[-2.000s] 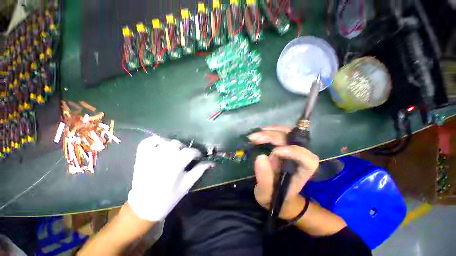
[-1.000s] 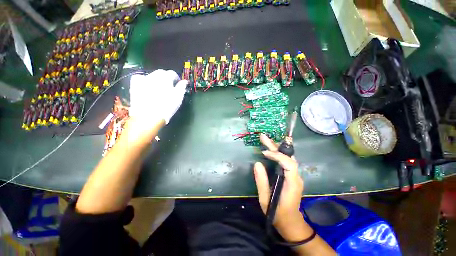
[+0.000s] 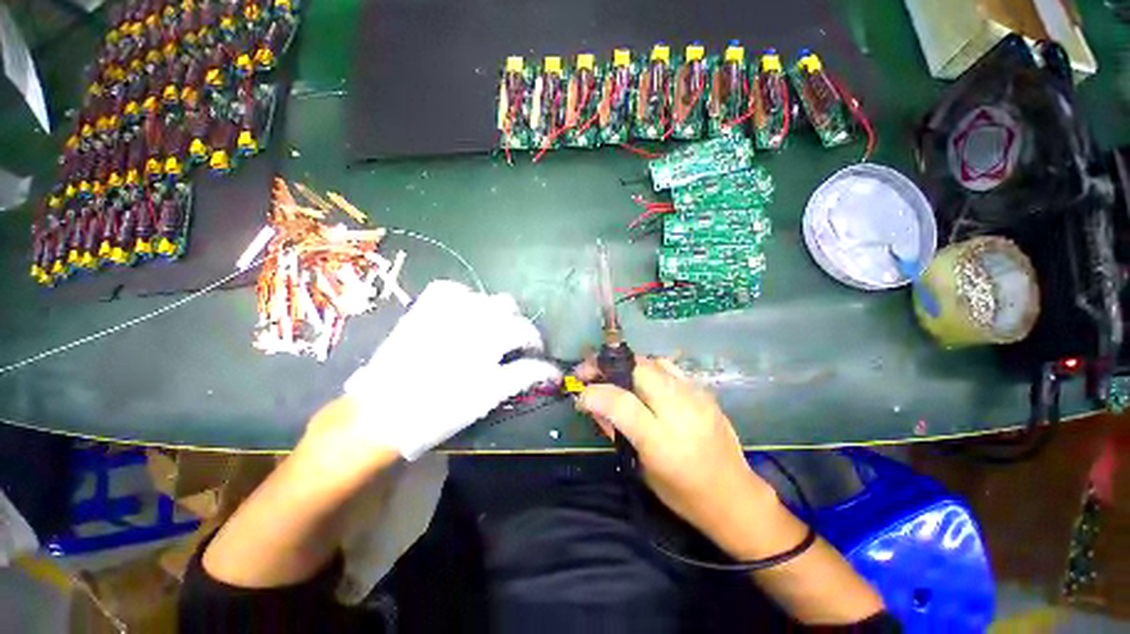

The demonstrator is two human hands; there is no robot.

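Observation:
My left hand [image 3: 440, 359], in a white glove, is closed on a board assembly [image 3: 535, 396] with a yellow connector, near the front edge of the bench. The hand hides most of it. Solder wire [image 3: 444, 245] curves from the glove to the left. My bare right hand [image 3: 663, 427] holds the soldering iron [image 3: 610, 325], its tip pointing away from me. Its fingertips are at the yellow connector. Green boards [image 3: 713, 235] lie in an overlapping stack beyond my right hand.
Copper strips [image 3: 320, 279] lie in a pile at left. Assemblies [image 3: 692, 99] stand in a row on a black mat [image 3: 428, 81], more at far left. A white dish [image 3: 867, 229], yellowish container [image 3: 985, 291], and black fan [image 3: 991, 149] are at right. A blue stool [image 3: 917, 557] is below.
My left hand has moved from the row's left end to the front of the bench, now with an assembly. My right hand and iron have moved left to meet it.

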